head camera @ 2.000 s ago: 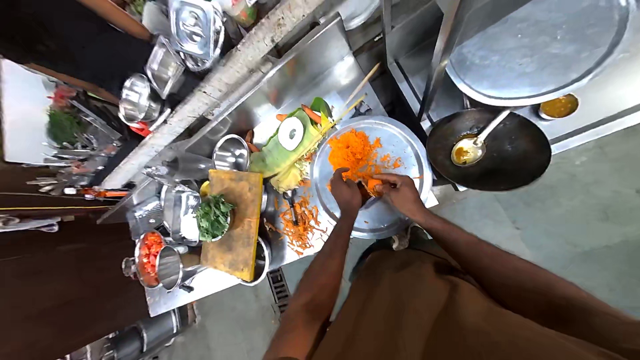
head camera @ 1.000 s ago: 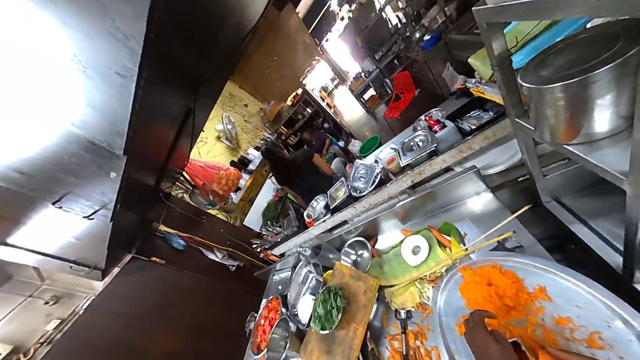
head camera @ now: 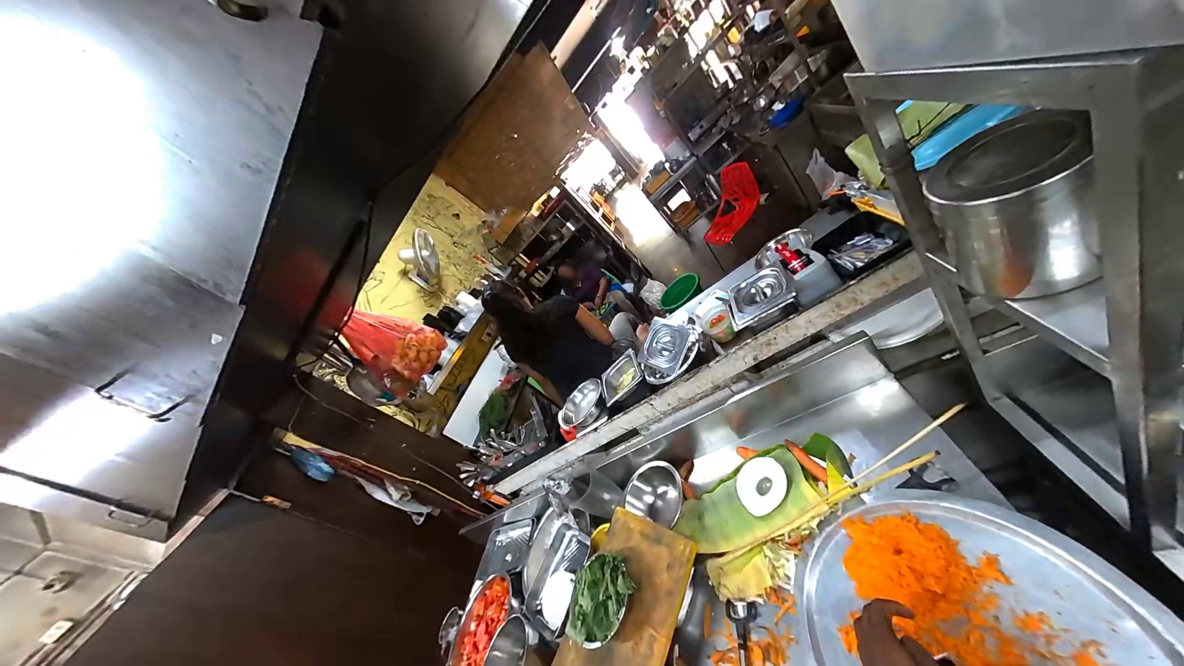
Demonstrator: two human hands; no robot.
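Note:
At the lower right lies a large round metal tray with a heap of finely cut orange carrot. One hand, which I take for my left hand, reaches in from the bottom edge, its fingers bent at the near side of the heap; whether it holds anything is hidden. My right hand is out of the frame or cut off at the bottom edge. Left of the tray are a banana leaf with a white ring-shaped piece on it, a dark-handled tool, and more carrot shreds.
A wooden cutting board adjoins a bowl of green leaves and a pot of chopped red pieces. Behind runs a ledge with metal containers. A steel rack holding a large pot stands right. A person is beyond the ledge.
The view has swung up and away from the tray. Two seconds ago both hands were together over the tray; now only one shows clearly, low at the carrot heap.

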